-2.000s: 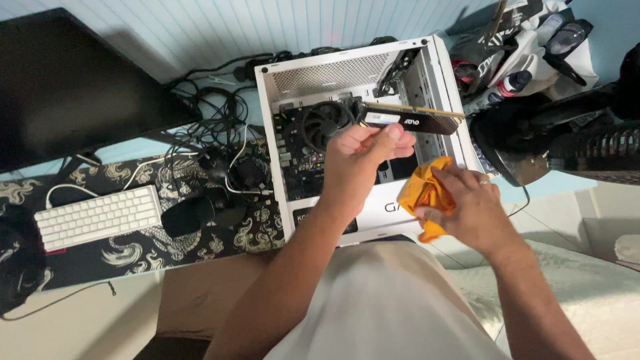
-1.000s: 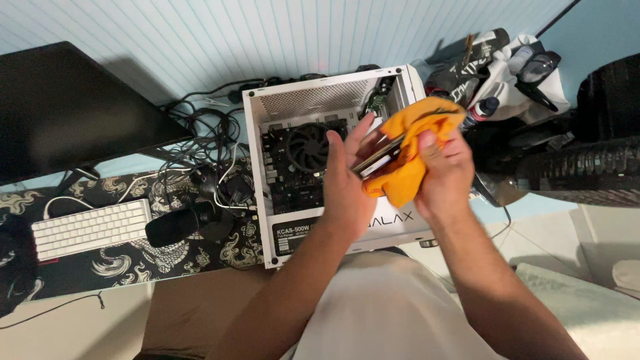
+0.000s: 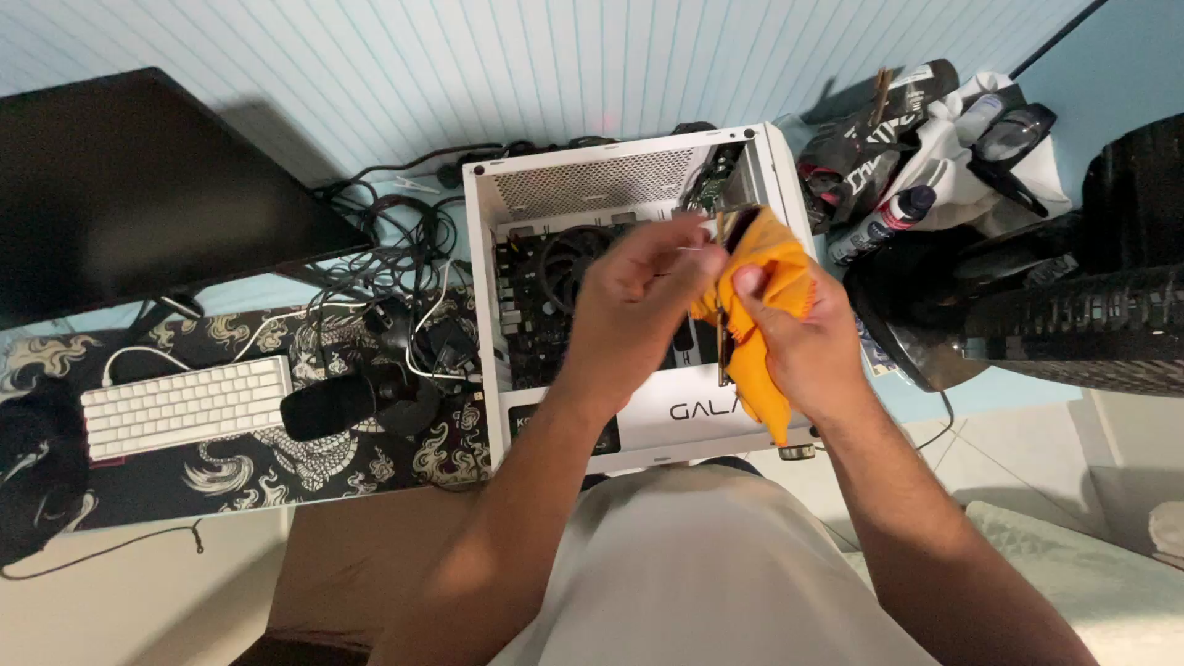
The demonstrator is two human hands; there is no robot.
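My right hand [image 3: 800, 338] grips an orange cloth [image 3: 763, 268] folded around a RAM module [image 3: 722, 342], whose thin edge shows upright along the cloth's left side. My left hand [image 3: 638, 305] is just left of it, thumb and fingertips close together near the module's upper part; whether they pinch it or something small is unclear. Both hands are above an open white computer case [image 3: 638, 458]. Inside it, a black CPU cooler fan [image 3: 569, 264] sits on the motherboard [image 3: 527, 347], partly hidden by my left hand.
Left of the case are tangled black cables [image 3: 416, 231], a microphone [image 3: 328, 407], a white keyboard [image 3: 190, 407] on a patterned desk mat [image 3: 250, 476], and a monitor [image 3: 157, 194]. To the right stand a spray can [image 3: 883, 225], bags [image 3: 856, 148] and a black fan [image 3: 1073, 296].
Two seconds ago my left hand held the module out, apart from the cloth in my right hand. Now the cloth is around the module, which has turned from slanted to upright since one second ago.
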